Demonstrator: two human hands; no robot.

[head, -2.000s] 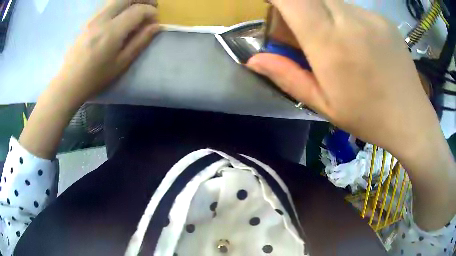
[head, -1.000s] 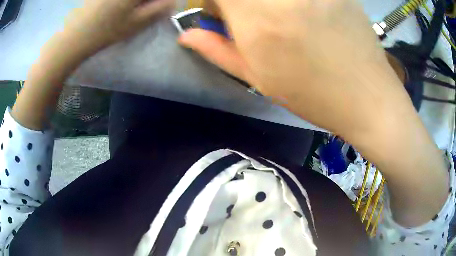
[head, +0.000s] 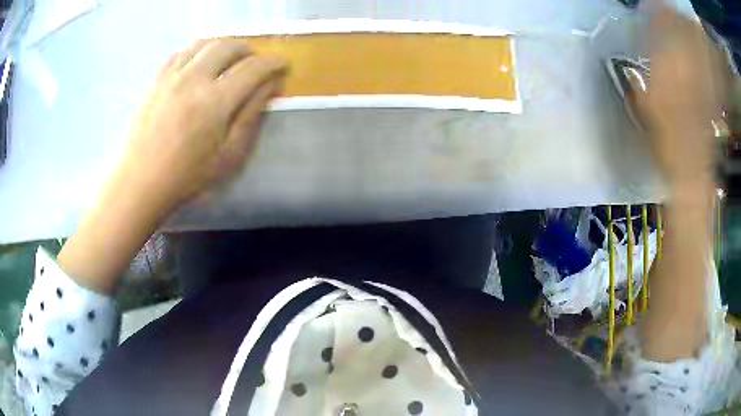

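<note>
The mustard-brown pressing template [head: 398, 67] lies near the table's front edge. The white fabric piece [head: 390, 101] shows as a thin turned border along its long sides and right end. My left hand [head: 215, 106] lies over the template's left end, fingertips bent on it, hiding that end. My right hand [head: 678, 89] is blurred at the far right, over the steam iron [head: 630, 85]. Only the iron's pointed metal tip and edge show; the hand hides the grip. The iron stands apart from the template, to its right.
The pale cloth-covered table [head: 366, 162] has a rounded front edge. A yellow wire basket [head: 611, 284] with white and blue scraps [head: 569, 276] is below at right. A dark object [head: 6, 106] is cut off at the left rim. My lap is below the table edge.
My right hand and the iron have moved away from the template to the far right. The template's right part has come into view. My left hand now rests on its left end.
</note>
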